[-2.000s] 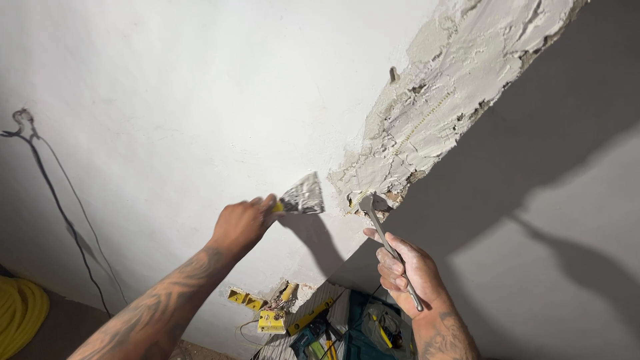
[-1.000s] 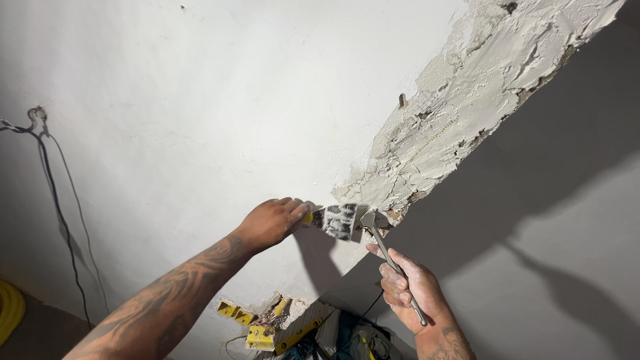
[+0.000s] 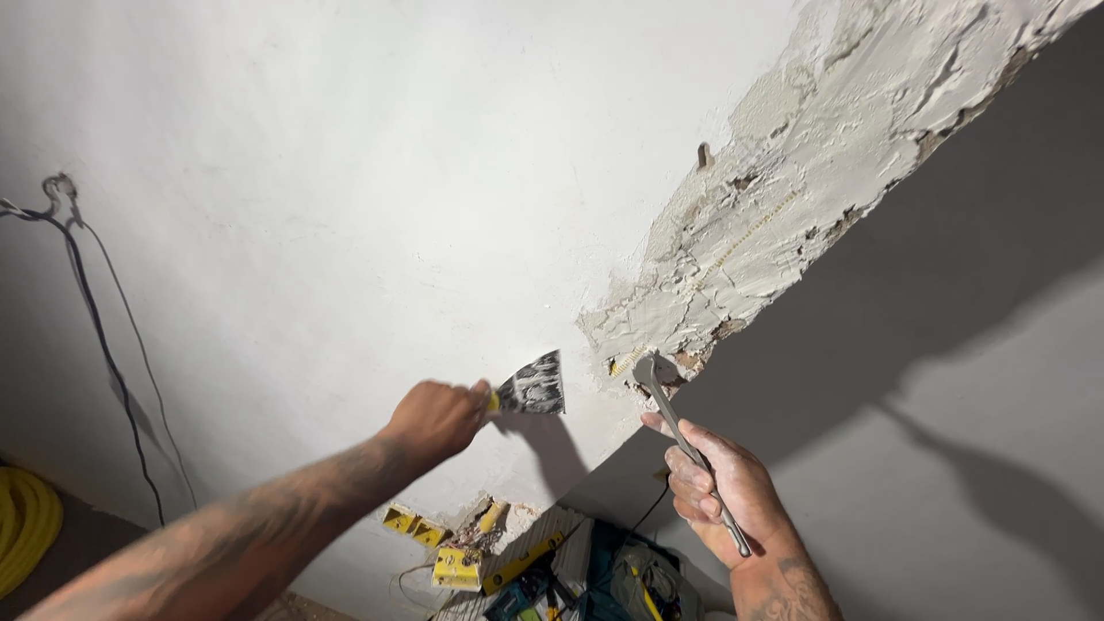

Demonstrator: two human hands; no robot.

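Note:
My left hand [image 3: 442, 420] grips a putty knife [image 3: 536, 385] by its yellow handle; the wide blade is smeared with white plaster and points right, near the white wall [image 3: 345, 216]. My right hand [image 3: 724, 483] holds a slim metal tool [image 3: 686, 444], perhaps a small trowel or spatula, its flat head against the lower end of the rough plaster strip [image 3: 776, 233] along the wall's edge. Beside that head, a bit of yellow material and a broken hollow show in the plaster. A gap separates the two tools.
Dark cables [image 3: 99, 328] hang from a hole at left, above a yellow coiled hose [image 3: 26, 526]. Below, yellow electrical boxes [image 3: 457, 569] sit at broken plaster, near a yellow spirit level [image 3: 522, 562] and a bag of tools [image 3: 647, 578]. A small stub [image 3: 704, 156] protrudes from the wall.
The putty knife, close beside the metal tool's head a second ago, has moved left away from it in my left hand. My right hand still holds its tool at the strip's lower end.

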